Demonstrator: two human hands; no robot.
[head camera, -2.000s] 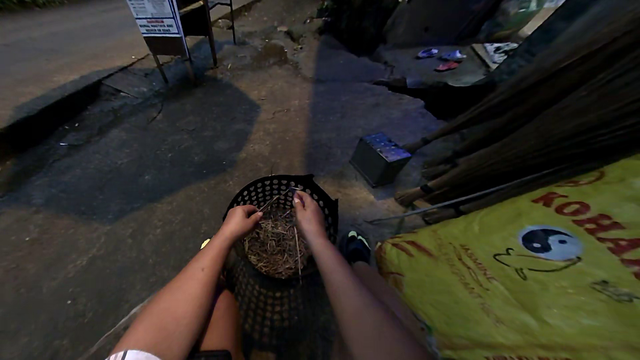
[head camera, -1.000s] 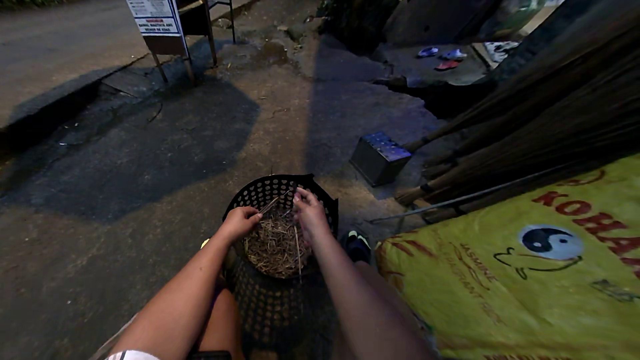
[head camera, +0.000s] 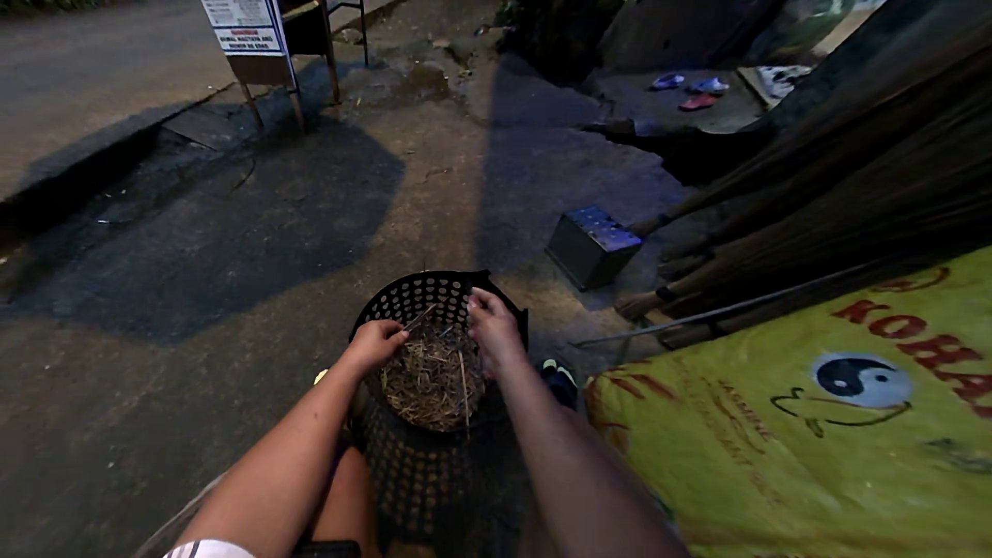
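Between my legs stands a black perforated plastic basket (head camera: 415, 480) holding a heap of dry, straw-like plant bits (head camera: 434, 384). Over its left rim, my left hand (head camera: 375, 343) pinches a thin dry stalk (head camera: 420, 318) between thumb and fingertips. My right hand (head camera: 492, 322) is over the right side of the basket with its fingers curled together; whether anything thin is between them is too dim to tell. A long pale stalk (head camera: 464, 387) lies upright against the heap, just below my right hand.
A dark box-shaped block (head camera: 593, 248) sits on the ground ahead. Stick brooms (head camera: 775, 248) lean at the right, above a yellow printed sack (head camera: 736, 449). A standing board (head camera: 260, 70) is at the upper left, and slippers (head camera: 697, 101) lie farther back.
My right hand has shifted slightly and its fingers look more curled than before. My left hand stays at the left rim with a stalk.
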